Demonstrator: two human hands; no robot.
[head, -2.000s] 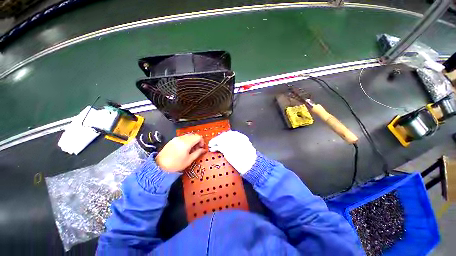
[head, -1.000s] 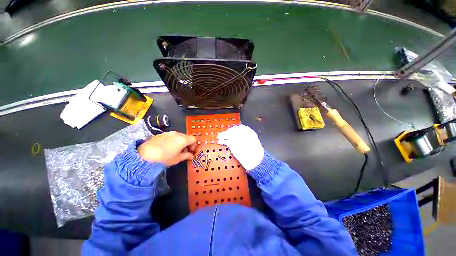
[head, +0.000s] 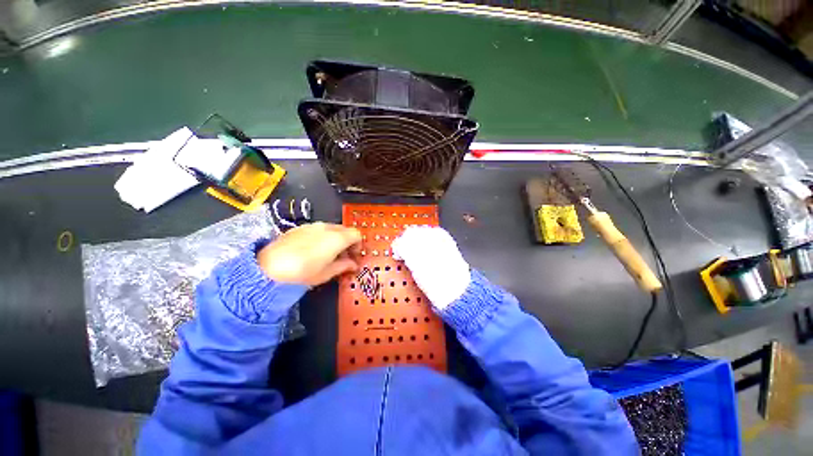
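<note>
The orange-red hole jig plate lies in front of me, with rows of round holes. Small shiny parts sit in its upper rows. A small pile of thin metal parts lies on the middle left of the plate. My left hand, bare, is at the plate's left edge with fingertips bent together; whether it holds a part cannot be made out. My right hand, in a white glove, rests over the plate's right edge, fingertips at the filled rows; anything between them is too small to tell.
The fume fan stands behind the plate. The clear parts bag and solder reel stand are at left. The yellow sponge, soldering iron and its cord are at right. A blue bin is lower right, another reel far right.
The view has shifted, so fan and plate appear further right. My left hand has moved slightly down and left from its place on the plate two seconds ago. My right hand stays by the filled rows.
</note>
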